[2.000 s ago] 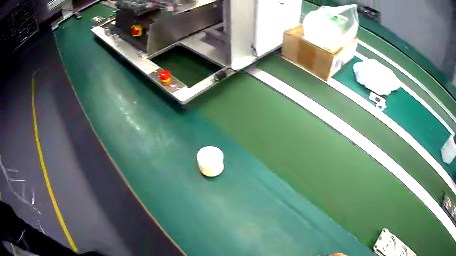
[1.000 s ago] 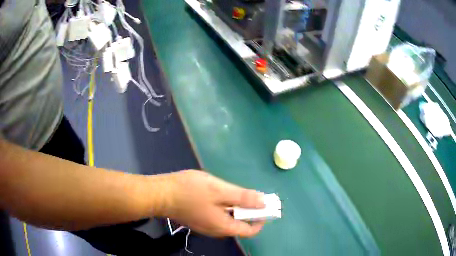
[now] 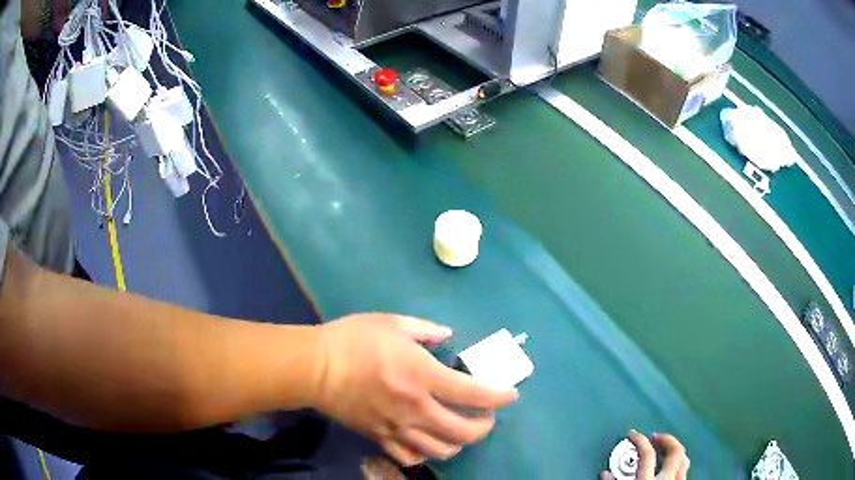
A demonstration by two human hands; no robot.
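Observation:
My right hand [image 3: 667, 457], cut off by the bottom edge, has its fingers round a small white-silver round disc [image 3: 625, 460]. A small brown blurred patch at the bottom edge may be my left hand [image 3: 382, 469]; what it does cannot be told. Another person's bare forearm and hand reach in from the left. That hand is partly open beside a white square block [image 3: 499, 360] over the green bench [image 3: 375, 272], its fingertips at the block's near edge. A short white round pot [image 3: 457, 238] stands beyond.
White corded blocks [image 3: 128, 92] hang in a bundle by the other person's grey shirt [image 3: 36, 141]. The machine frame with a red button [image 3: 386, 80] is at the back. A cardboard box [image 3: 647, 80], a white bundle [image 3: 757, 138] and fixture plates [image 3: 827, 339] [image 3: 773, 463] are at the right.
The other person's hand has loosened round the white block, which now shows more fully. My right hand and the disc have come into view at the bottom. The view has shifted.

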